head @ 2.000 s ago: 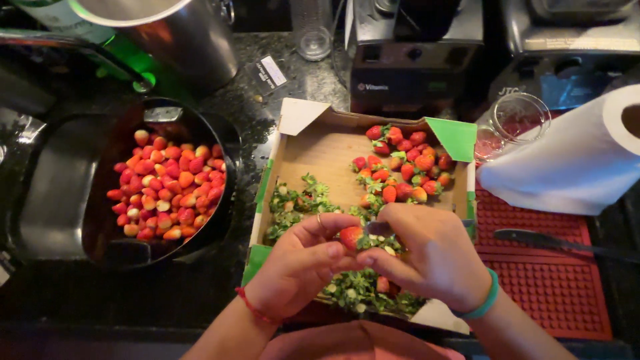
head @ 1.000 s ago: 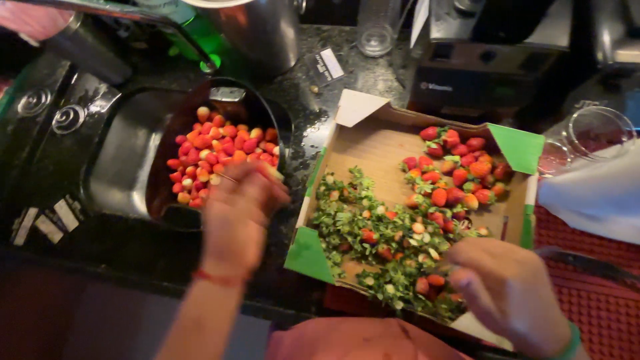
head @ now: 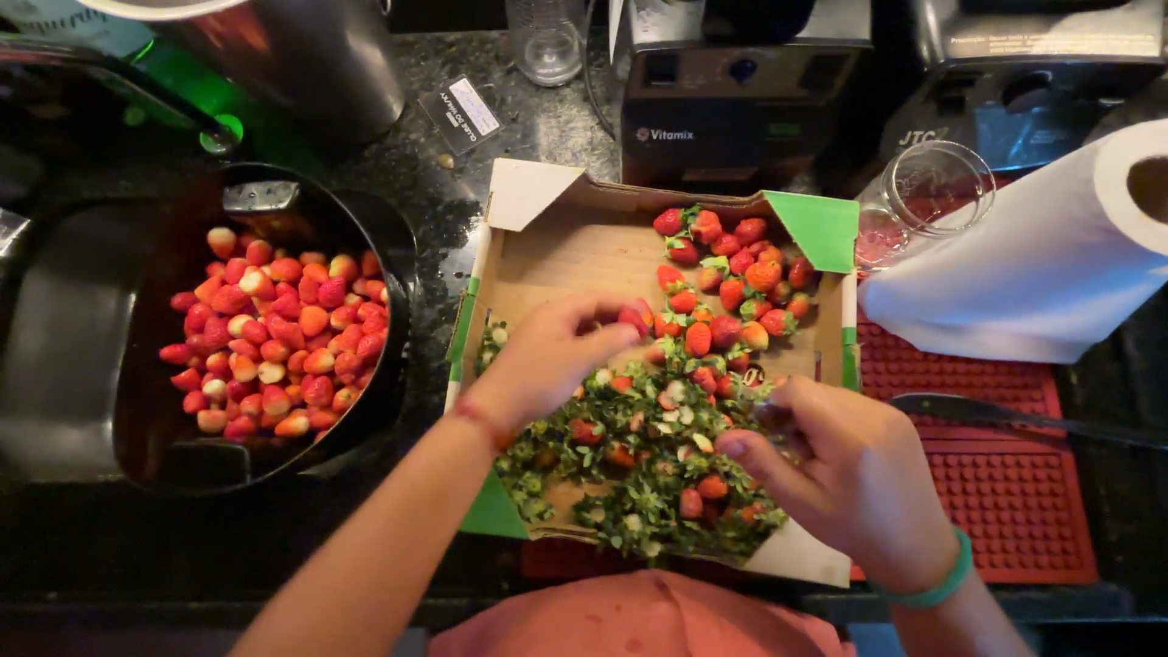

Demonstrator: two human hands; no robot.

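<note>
My left hand point(head: 558, 351) reaches over the middle of a cardboard box point(head: 835, 319), with thumb and fingers around a strawberry point(head: 636, 317). Whole strawberries point(head: 725, 330) with leaves lie in the box's right back part. Cut green strawberry tops point(head: 639, 506) and several red pieces cover its front part. Above the right side of these tops is my right hand point(head: 830, 461), fingers curled; whether it holds something is hidden. To the left, a dark round bowl point(head: 392, 351) in the sink holds many hulled strawberries point(head: 274, 342).
A black sink basin point(head: 64, 347) and faucet point(head: 109, 68) are at left. Behind stand a metal container point(head: 319, 64), a Vitamix blender base point(head: 730, 119) and a second appliance point(head: 1031, 100). At right are a glass jar point(head: 940, 187), paper towel roll point(head: 1013, 255) and knife point(head: 985, 411) on red mats point(head: 985, 511).
My left hand was over the bowl a second ago and has moved right to the box, where it now has a strawberry. My right hand stays near the box's front right.
</note>
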